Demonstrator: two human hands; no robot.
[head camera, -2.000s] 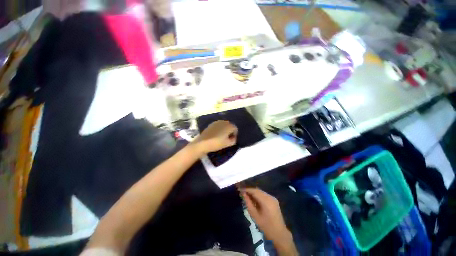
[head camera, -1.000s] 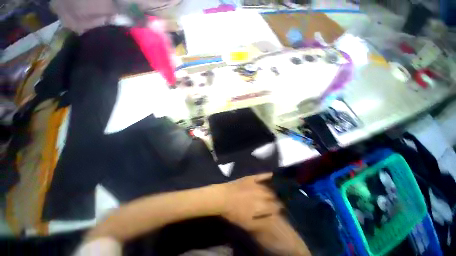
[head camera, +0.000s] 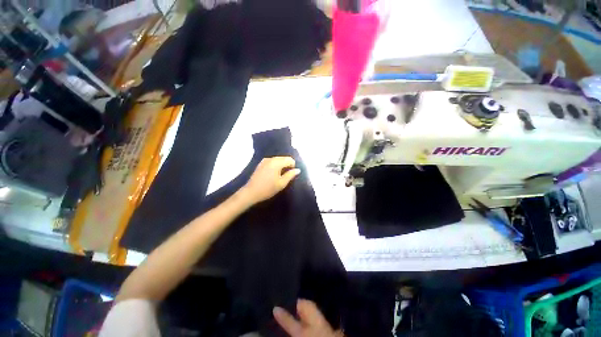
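A long black cut panel (head camera: 273, 224) lies left of the needle and hangs over the table's front edge. My left hand (head camera: 271, 178) is on its upper part, fingers curled on the cloth near its narrow top end. My right hand (head camera: 306, 321) is low at the bottom edge of the picture, partly cut off, against the black cloth; whether it grips the cloth is unclear. The sewing machine (head camera: 474, 131) marked HIKARI stands to the right. A small black panel (head camera: 405, 201) lies under its arm, apart from the long one.
More black panels (head camera: 217, 85) spread at the left and back. Cardboard with orange tape (head camera: 125, 164) lies at far left. Pink cloth (head camera: 352, 56) hangs at the machine head. Snips (head camera: 497, 222) lie right of the small panel. Blue crates (head camera: 79, 312) stand below the table at both sides.
The view has swung left. My left hand has moved from near my right hand up onto the long panel, left of the needle. The long panel now lies clear of the small one.
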